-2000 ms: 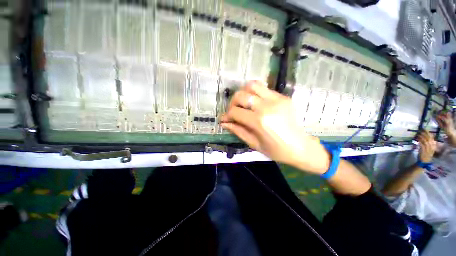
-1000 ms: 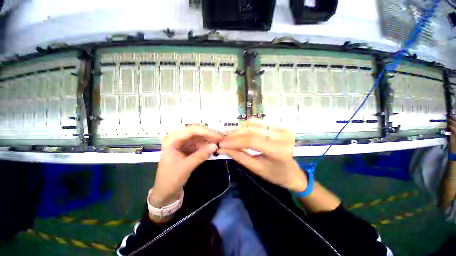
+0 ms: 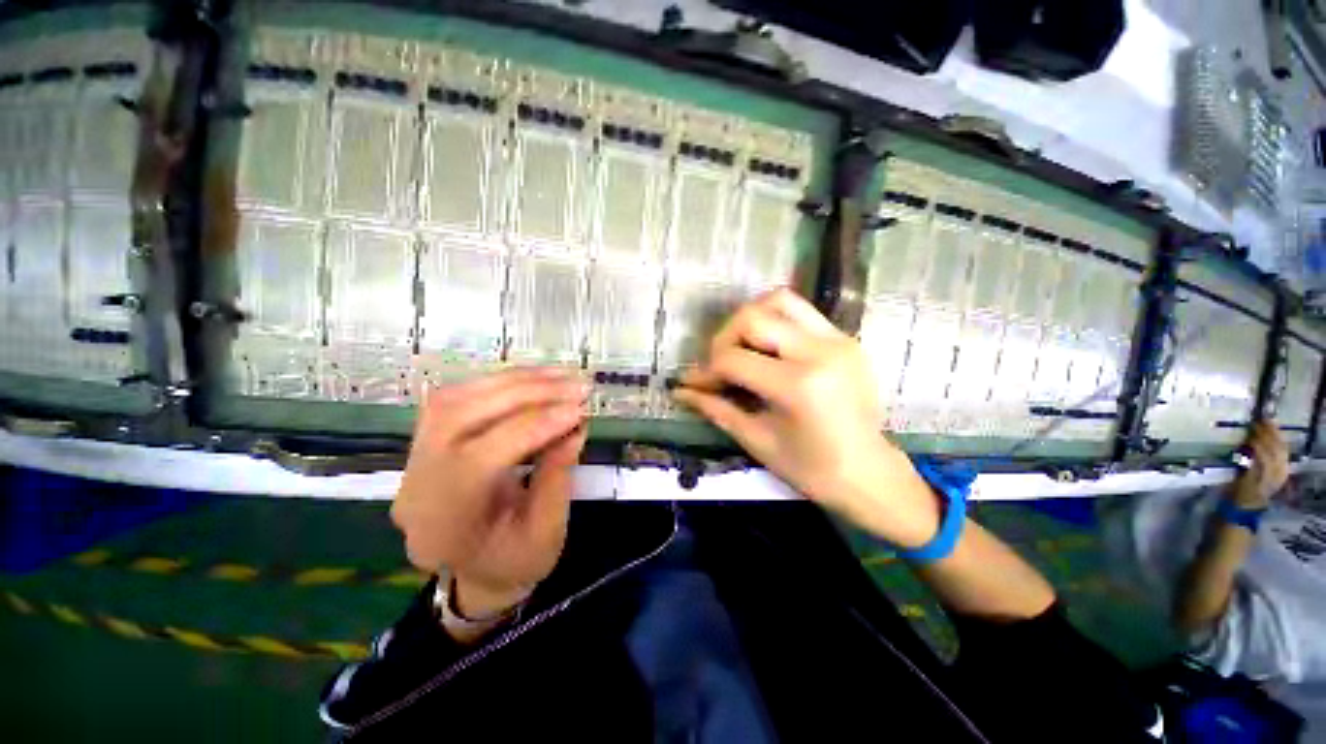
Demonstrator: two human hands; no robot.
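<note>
The circuit board panel (image 3: pixel 545 313) lies in a dark carrier in front of me, with black component rows (image 3: pixel 550 116) along its far edge and one short black row (image 3: pixel 624 379) near its front edge. My right hand (image 3: pixel 800 407) is over the panel's front right part. Its thumb and finger pinch a tiny dark component (image 3: pixel 676 382) just right of that short row. My left hand (image 3: pixel 487 480) is over the front edge, left of the short row, with thumb and fingers bent. Whether it holds anything is hidden.
More panels in carriers stand to the left (image 3: pixel 66 233) and right (image 3: pixel 1003 291), parted by dark crossbars (image 3: pixel 175 218). A white rail (image 3: pixel 625 481) runs nearest my body. Black bins (image 3: pixel 1047 32) and a perforated metal sheet (image 3: pixel 1229 131) are behind. Another person's hand (image 3: pixel 1262 462) is at far right.
My hands were together over the front rail around a small dark piece. They are now apart, and my right hand is over the panel. The view has turned and come closer.
</note>
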